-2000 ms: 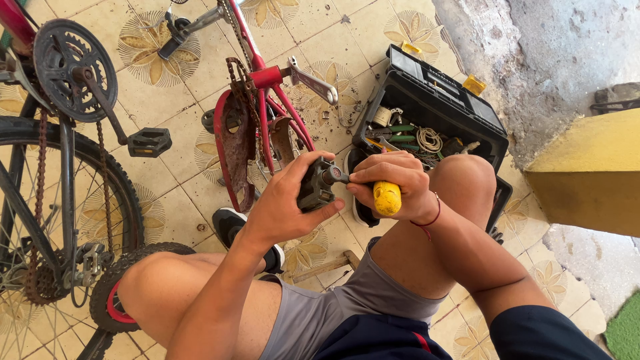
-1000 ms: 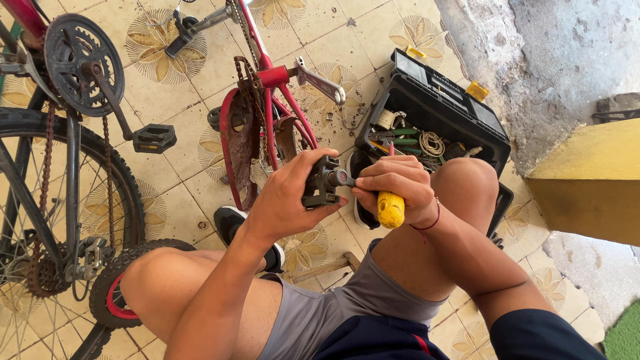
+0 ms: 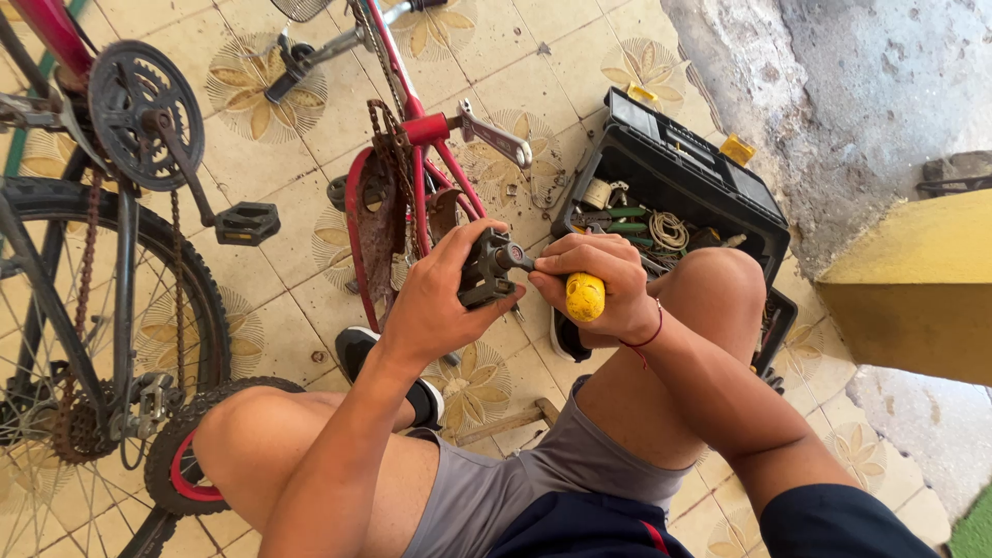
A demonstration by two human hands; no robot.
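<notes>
My left hand (image 3: 438,298) grips a black bicycle pedal (image 3: 488,267) between thumb and fingers, its round end cap facing right. In my right hand (image 3: 601,275) is a tool with a worn yellow handle (image 3: 585,297); its kind cannot be told, as my fingers cover most of it. A dark metal piece (image 3: 525,264) runs from my right fingertips to the pedal's round end. Just beyond my left hand lies a small red bicycle frame (image 3: 425,132) with a silver crank arm (image 3: 494,138), a chain and a rusty chain guard (image 3: 380,225).
On the left stands a larger bicycle with a black chainring (image 3: 146,116), a pedal (image 3: 246,223) and a knobby tire (image 3: 203,287). An open black toolbox (image 3: 690,174) with tools and coiled cord (image 3: 668,231) lies beyond my right knee. A yellow block (image 3: 907,287) stands at the right.
The pedal has turned a little in my left hand since the first frame, and the yellow handle has shifted slightly in my right. Both hands have stayed together in front of me.
</notes>
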